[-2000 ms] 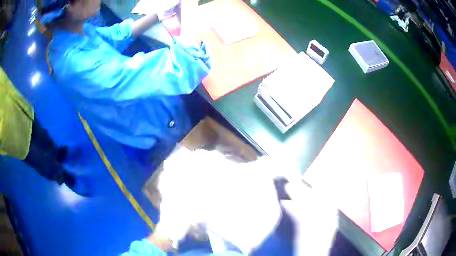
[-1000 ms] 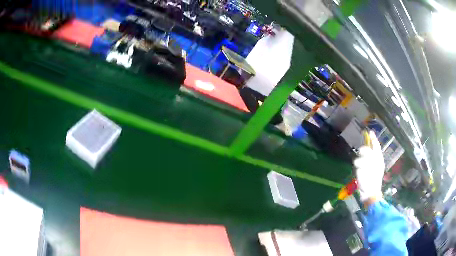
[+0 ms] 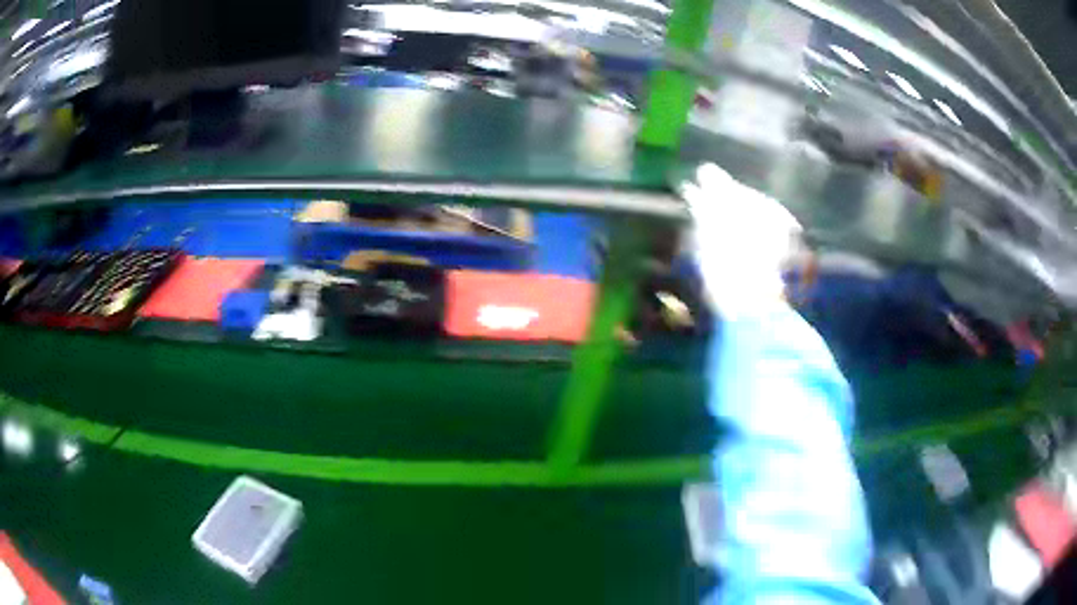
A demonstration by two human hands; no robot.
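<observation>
My right hand (image 3: 744, 242), in a glaring white glove with a light blue sleeve, is raised right of centre. It reaches up to the overhead shelf's edge (image 3: 472, 192), beside the green post (image 3: 585, 390). Its fingers are blurred and overexposed, so I cannot tell whether it touches the shelf or holds anything. My left hand is out of the picture. A small white box with a grey face (image 3: 248, 528) lies on the green bench (image 3: 437, 544) at lower left. A similar one (image 3: 703, 520) is partly hidden by my sleeve.
Across the bench lie red mats (image 3: 520, 293), a black bag-like thing (image 3: 396, 296) and a white object (image 3: 292, 303). A large dark panel (image 3: 224, 41) is at upper left. A small blue-white device (image 3: 97, 589) and a red mat corner (image 3: 26, 573) show at lower left.
The view has swung from the white bundle and co-worker up to the bench's far side, then levelled. My raised right arm now stands nearer the centre, at the shelf edge.
</observation>
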